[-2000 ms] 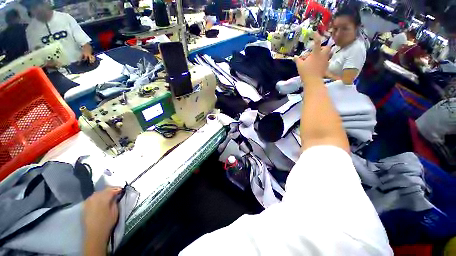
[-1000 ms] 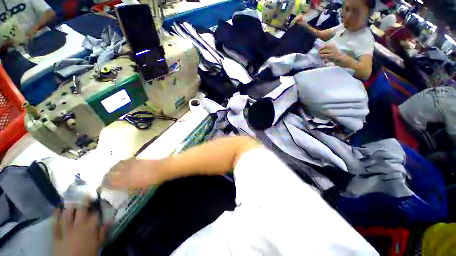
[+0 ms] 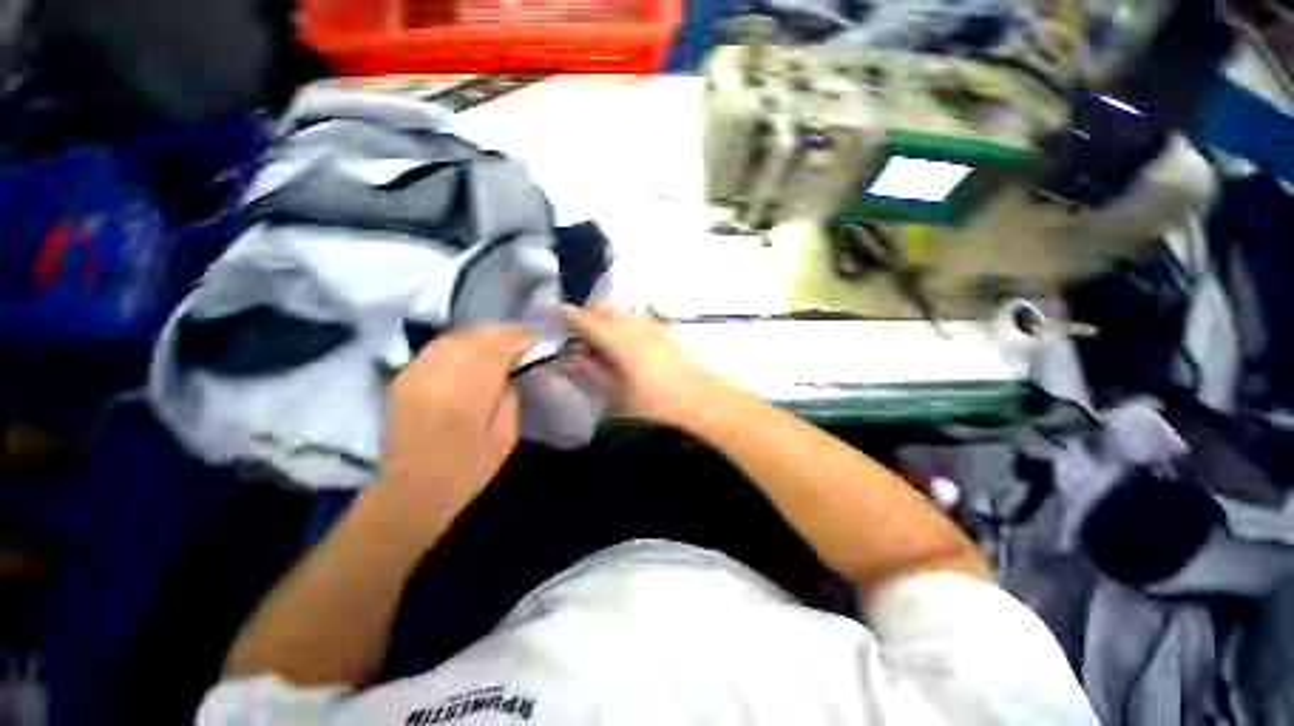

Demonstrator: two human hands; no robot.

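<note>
My left hand (image 3: 451, 411) and my right hand (image 3: 632, 362) are close together at the table's front edge, left of the sewing machine. Both grip a light grey garment panel (image 3: 565, 407) with a dark edge between them. The frame is blurred, so the exact finger grip is hard to see. A heap of grey and dark garment pieces (image 3: 305, 284) lies beside and behind my left hand. The sewing machine (image 3: 809, 135) stands to the right, with its needle area away from the cloth in my hands.
A red basket (image 3: 490, 36) is behind the table. Scissors (image 3: 866, 253) lie before the machine's green-framed panel (image 3: 915, 180). A white tape roll (image 3: 1019, 321) is at the table's right end. Grey and dark pieces (image 3: 1171, 624) hang at the right. A blue crate (image 3: 85, 241) is at the left.
The view has swung left and down. My right hand, first raised towards the person at the right, came down to the table and now holds the cloth beside my left hand.
</note>
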